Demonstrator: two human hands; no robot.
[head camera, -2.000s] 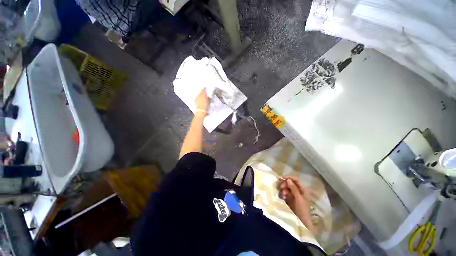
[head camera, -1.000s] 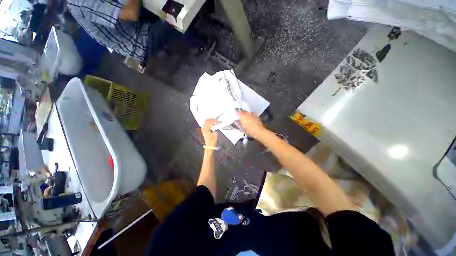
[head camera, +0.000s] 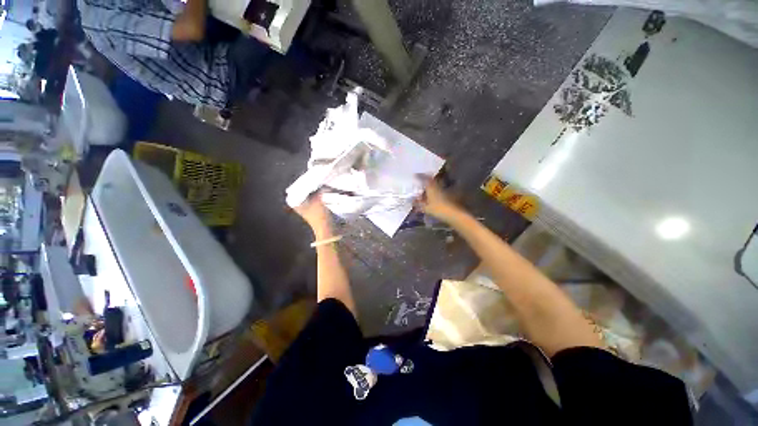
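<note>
A crumpled heap of white garment pieces (head camera: 349, 158) lies over a flat white board (head camera: 403, 158) low in front of me. My left hand (head camera: 313, 210) is at the heap's near left edge, its fingers closed on the white cloth. My right hand (head camera: 432, 198) is at the right side of the heap, by the board's right edge. Its fingertips are blurred against the white, so its hold is not clear.
The pale sewing table (head camera: 632, 158) with a yellow label (head camera: 510, 198) is at right. A long white tub (head camera: 166, 258) and a yellow crate (head camera: 208, 187) are at left. A person in striped clothing (head camera: 154, 46) is at upper left.
Both hands came to the heap over the last two seconds. Since a second ago, my left hand has moved left with cloth, the heap has spread left, and more of the board shows.
</note>
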